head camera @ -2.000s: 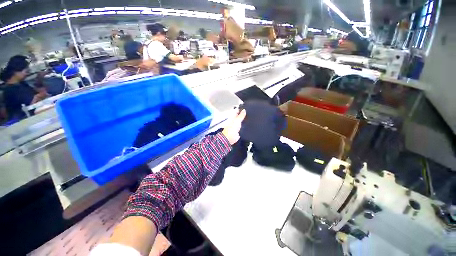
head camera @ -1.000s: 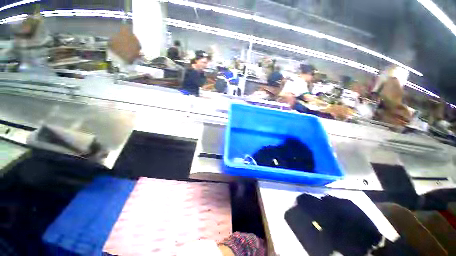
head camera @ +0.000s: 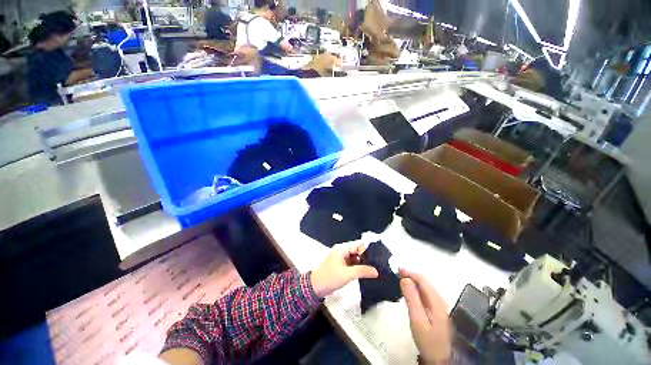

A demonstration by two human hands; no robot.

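Note:
My left hand (head camera: 338, 269) holds a small black fabric piece (head camera: 378, 274) by its left side, thumb on top, above the white table. My right hand (head camera: 427, 310) is at the piece's right edge, slightly blurred; its fingertips seem to touch the piece, but whether they grip it I cannot tell. Stacks of black pieces with small pale stickers lie behind my hands: one at the left (head camera: 353, 207), one in the middle (head camera: 431, 219) and one at the right (head camera: 492, 246).
A blue tote (head camera: 178, 208) with black pieces stands at the left. The off-white sewing machine (head camera: 535, 292) is at the right. Brown cartons (head camera: 464, 187) stand behind the table (head camera: 285, 232). A pink printed sheet (head camera: 146, 306) lies lower left. Workers sit in the background.
The view has swung left and back right. Two seconds ago my left hand was at the black pile behind; now it holds one piece near the front, and my right hand has come into view.

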